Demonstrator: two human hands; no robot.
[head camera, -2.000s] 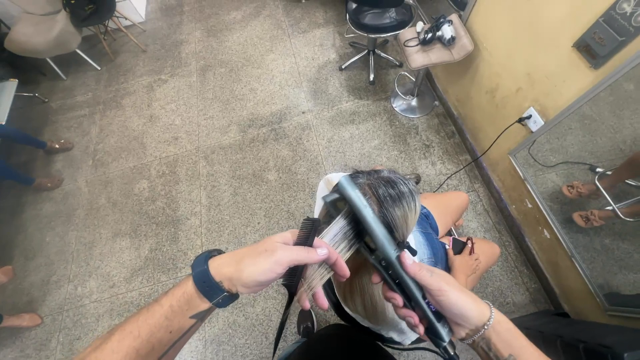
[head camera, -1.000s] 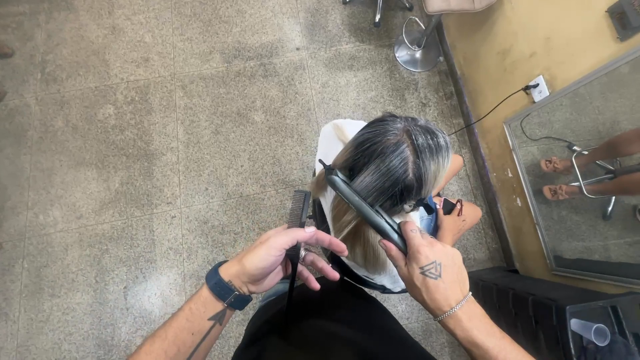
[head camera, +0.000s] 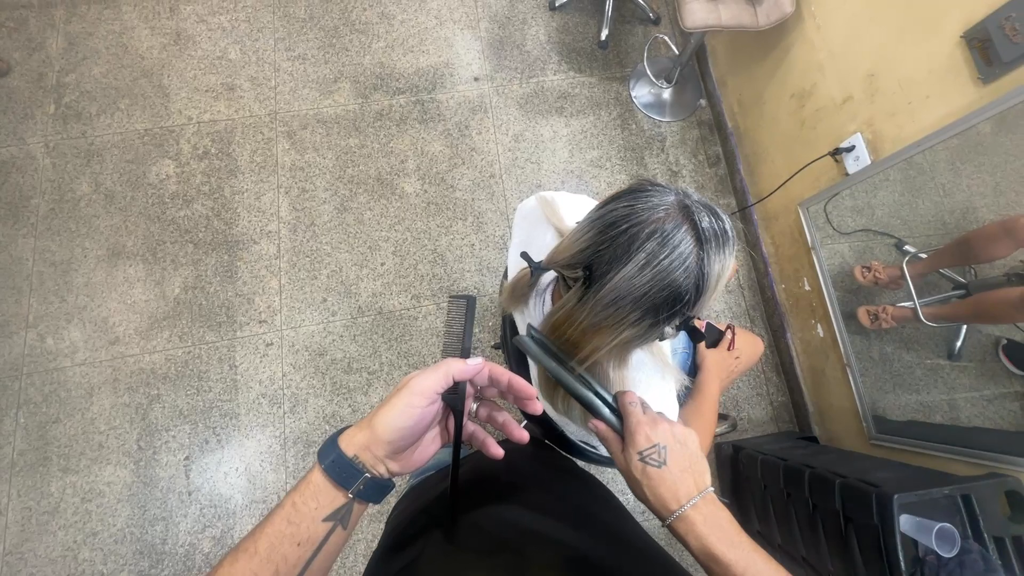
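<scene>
A seated person's long hair (head camera: 648, 256), dark grey at the roots and blond lower down, hangs over a white towel (head camera: 532, 228). A black hair clip (head camera: 534, 265) holds a section at the back of the head. My right hand (head camera: 656, 456) grips a dark hair straightener (head camera: 572, 376), its plates beside the lower lengths; whether hair lies between them is hard to tell. My left hand (head camera: 448, 412), just left of the chair, holds a black tail comb (head camera: 458, 328) by the thumb, teeth upward, with the other fingers spread. A phone (head camera: 710, 334) is in the seated person's hand.
A black plastic cart (head camera: 808, 488) with a clear cup (head camera: 930, 534) stands at the lower right. The yellow wall bears a socket (head camera: 855, 154) with a plugged cord and a framed mirror (head camera: 832, 320). A padded stool (head camera: 666, 88) stands near the wall at the top.
The hair strands that lay across my left fingers two seconds ago are released. My right hand has brought the straightener down from the crown to the lower lengths. The view has shifted.
</scene>
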